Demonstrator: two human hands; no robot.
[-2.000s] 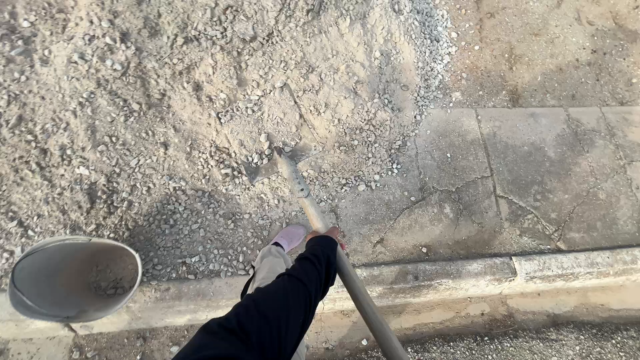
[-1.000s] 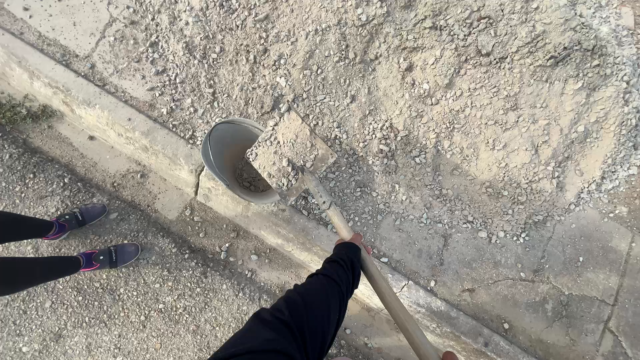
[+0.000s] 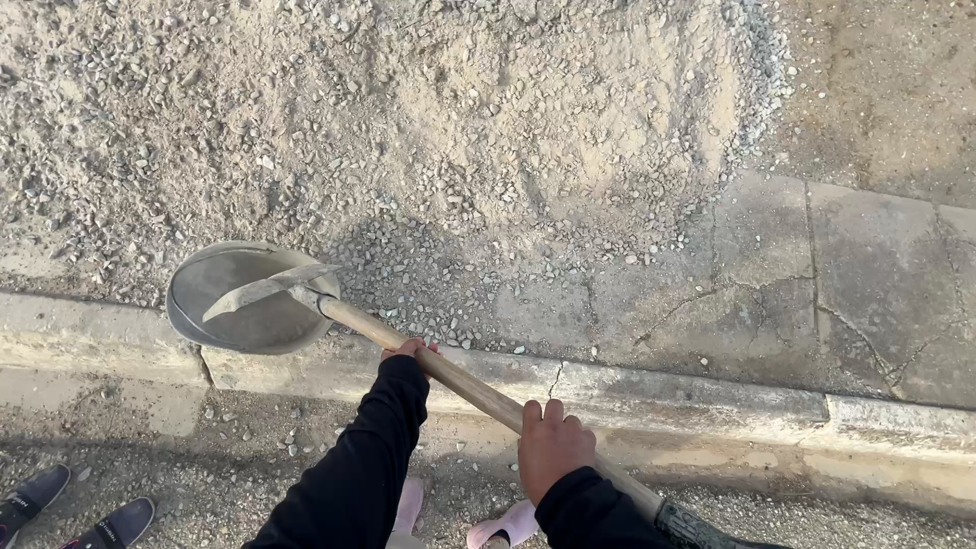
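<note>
A shovel with a wooden shaft point(image 3: 476, 393) runs from the bucket down to the lower right. Its metal blade point(image 3: 259, 293), turned on edge, is over the mouth of a grey bucket point(image 3: 179, 309). My left hand point(image 3: 412, 352) is closed around the shaft nearer the blade. Farther down, toward the dark grip point(image 3: 690, 526), my right hand point(image 3: 555, 446) also grasps the shaft. The bucket stands tilted at the curb, beside the gravel; how full it is cannot be told.
A spread of gravel and sand point(image 3: 473, 130) covers the upper ground. Cracked concrete paving point(image 3: 762, 305) lies at the right, bordered by a concrete curb point(image 3: 671, 404). Another person's dark shoes point(image 3: 122, 522) are at the lower left, and my pink shoes point(image 3: 515, 522) below the shaft.
One second ago the blade held gravel at the bucket's mouth; now no load shows on it. Two seconds ago the blade was at the gravel, away from the bucket. The view has swung.
</note>
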